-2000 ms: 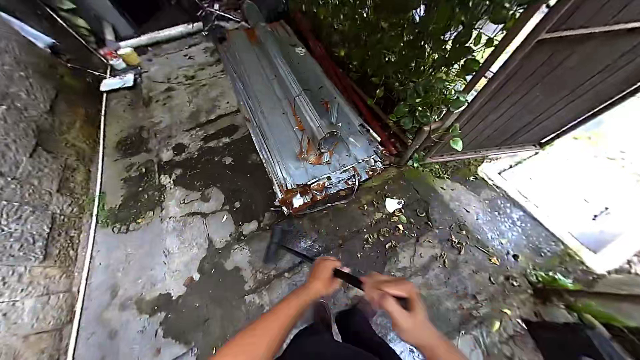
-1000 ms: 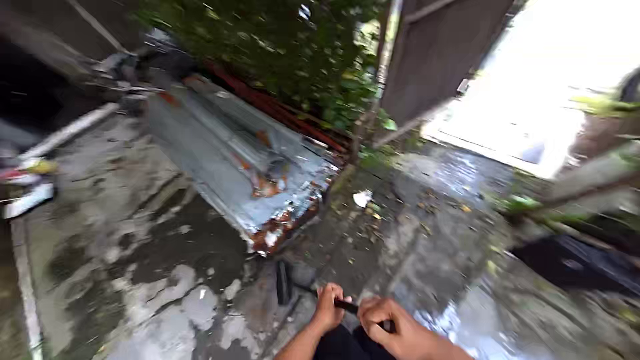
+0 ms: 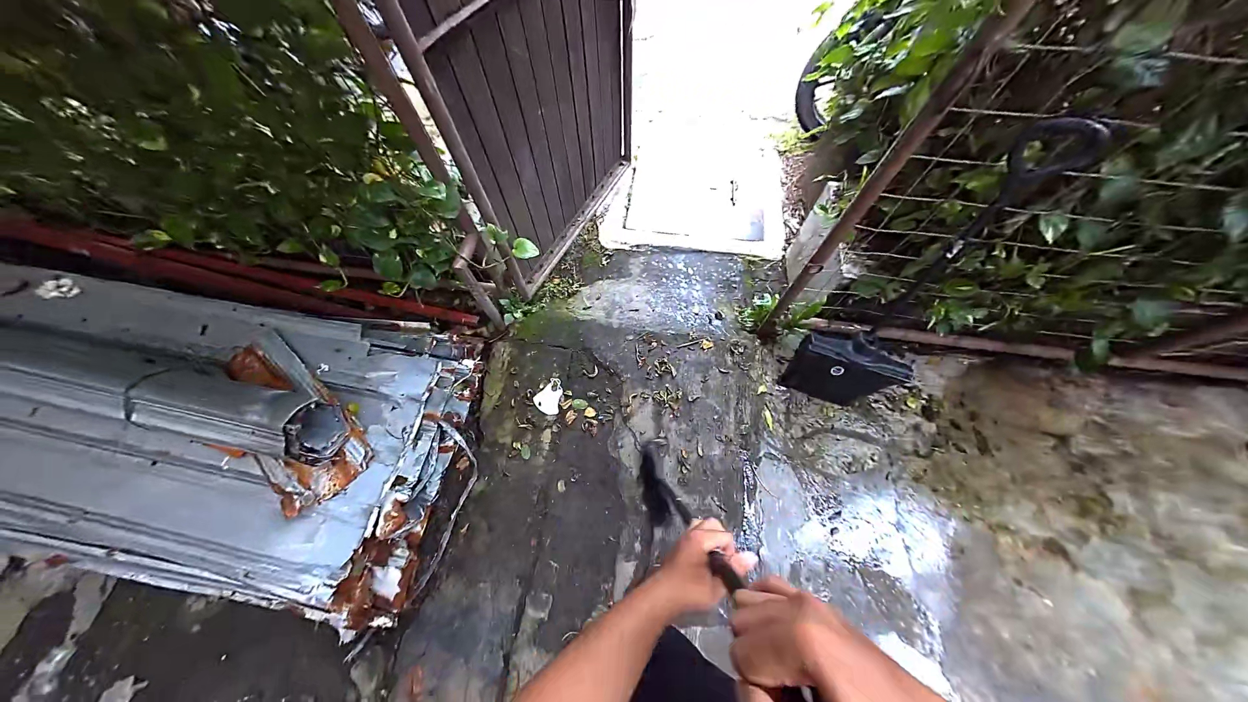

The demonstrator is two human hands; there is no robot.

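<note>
Both of my hands grip a dark-handled tool at the bottom centre of the head view. My left hand [image 3: 704, 567] is shut farther forward on the handle, and my right hand [image 3: 780, 629] is closed around it nearer my body. The tool's black head [image 3: 659, 486] is blurred, at or just above the wet concrete floor [image 3: 575, 497]; its exact kind cannot be made out. Fallen leaves [image 3: 667, 398] and a white scrap [image 3: 548, 398] lie on the floor beyond it.
Stacked metal sheets [image 3: 224, 390] with rusty, jagged ends lie on the left. Ahead stands an open brown gate [image 3: 546, 107] beside a bright doorway. A black container [image 3: 844, 369] with a long-handled attachment leans near the wire fence [image 3: 975, 219] on the right. Climbing plants grow on both sides.
The view has swung far to the right, towards the gateway. Both hands remain on the handle, and the tool's head now points forward, where it pointed left before.
</note>
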